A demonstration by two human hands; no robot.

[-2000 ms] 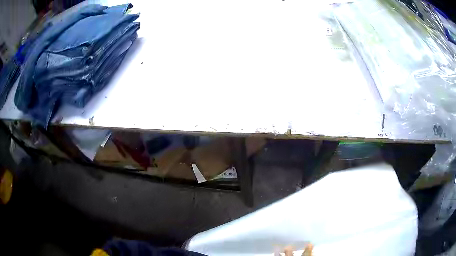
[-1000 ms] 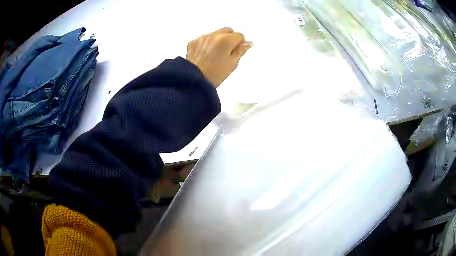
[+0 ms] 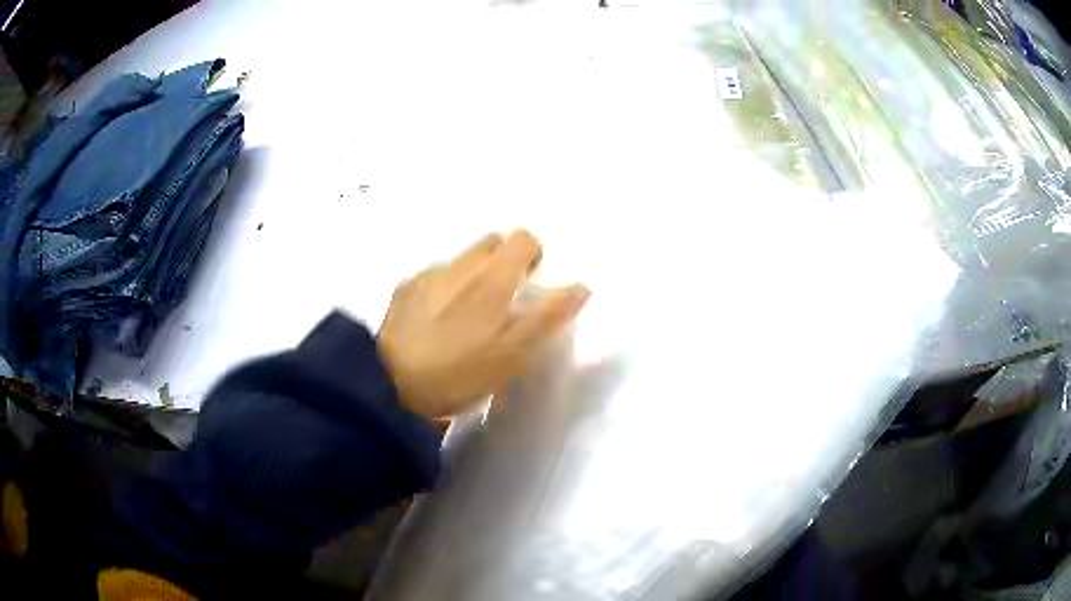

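Note:
A large glossy white slab of flat polybags (image 3: 728,399) lies slanting over the table's front edge, its near part blurred and cut off at the bottom of the picture. My left hand (image 3: 476,323), bare and in a dark blue sleeve, is at the slab's left edge. Its thumb and fingers are apart and slightly blurred, with nothing seen gripped between them. Whether it touches the film is unclear in the glare. My right hand is not in view.
Folded jeans (image 3: 123,217) are piled at the table's left corner. Clear bags with yellow-green print (image 3: 869,117) lie at the right, beside a small white label (image 3: 729,82). The white tabletop (image 3: 317,223) ends at a front edge above a dark floor.
The white slab has risen from below the table edge onto the table. My left hand came into view, reached far over the table, then moved back nearer and its fingers opened.

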